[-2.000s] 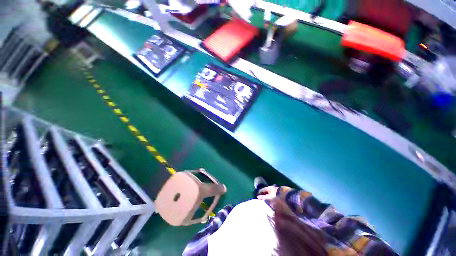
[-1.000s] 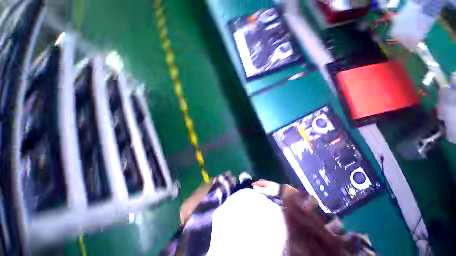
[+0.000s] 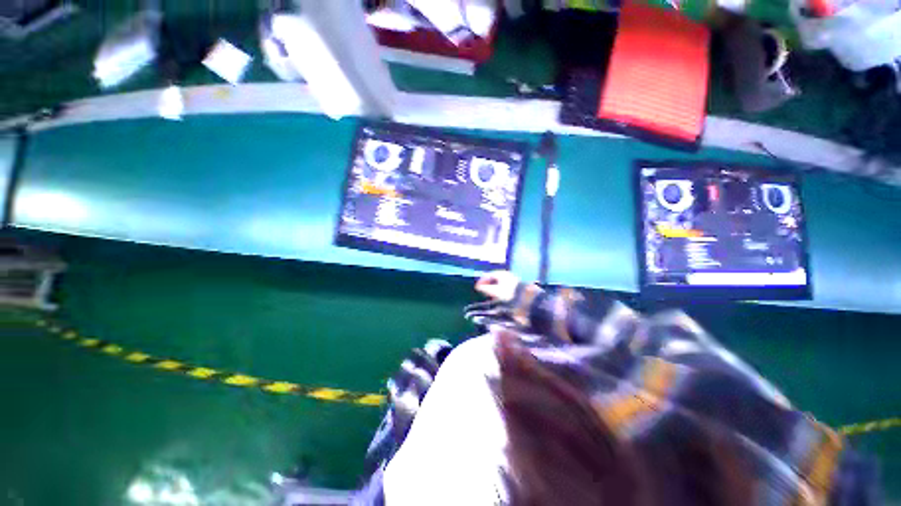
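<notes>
An open laptop base (image 3: 435, 198) lies on the blue-green bench ahead, showing two round fans, a dark board and an orange-yellow patch. A second open base (image 3: 723, 232) lies further right. A long thin dark strip or rod with a pale band (image 3: 551, 180) lies across the bench between them. My right hand (image 3: 497, 286) is small and blurred at the bench's front edge, just below the first base's near right corner. Its fingers are unclear and I cannot tell whether it touches the base. Only my left sleeve (image 3: 407, 387) shows; my left hand cannot be made out.
A red ribbed rectangle (image 3: 655, 74) on a black base stands behind the bench rail (image 3: 242, 99). A pale post (image 3: 331, 64) rises at the back. White papers or pieces (image 3: 227, 61) lie beyond the rail. Yellow-black tape (image 3: 242, 380) crosses the green floor below the bench.
The view has swung from the rack and aisle to face the bench. The two open bases now lie side by side across the view. My right hand appears nearer the bench edge.
</notes>
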